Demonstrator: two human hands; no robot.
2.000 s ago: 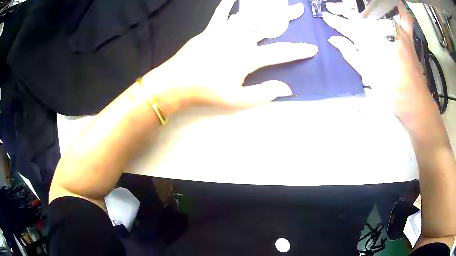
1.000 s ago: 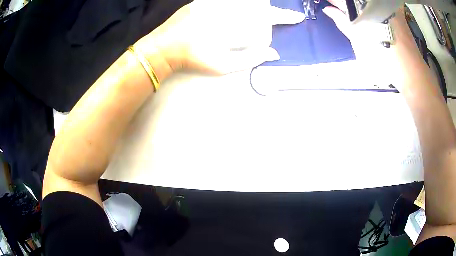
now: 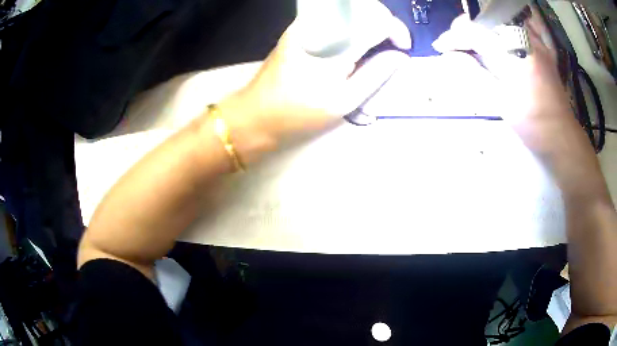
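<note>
A dark garment piece (image 3: 438, 35), blue under the lamp, lies under the metal presser foot (image 3: 420, 11) at the top of the view. The rest of the dark cloth (image 3: 183, 34) spreads to the upper left. My left hand (image 3: 345, 61) is overexposed and slightly blurred, at the cloth's near edge left of the presser foot, with thumb and fingers near each other. My right hand (image 3: 500, 67) is at the cloth's edge on the right, partly behind the machine head (image 3: 507, 12). Glare hides whether either hand pinches the cloth.
The white machine table (image 3: 379, 189) has a curved front edge and a slot line (image 3: 440, 117) near my hands. Black scissor handles (image 3: 590, 101) lie at the right edge, with thin metal tools (image 3: 590, 30) above them. Dark cloth hangs at the left.
The blue cloth has moved up and away under the presser foot, baring more table. The dark cloth at left has also shifted up. My left fingers have drawn closer together.
</note>
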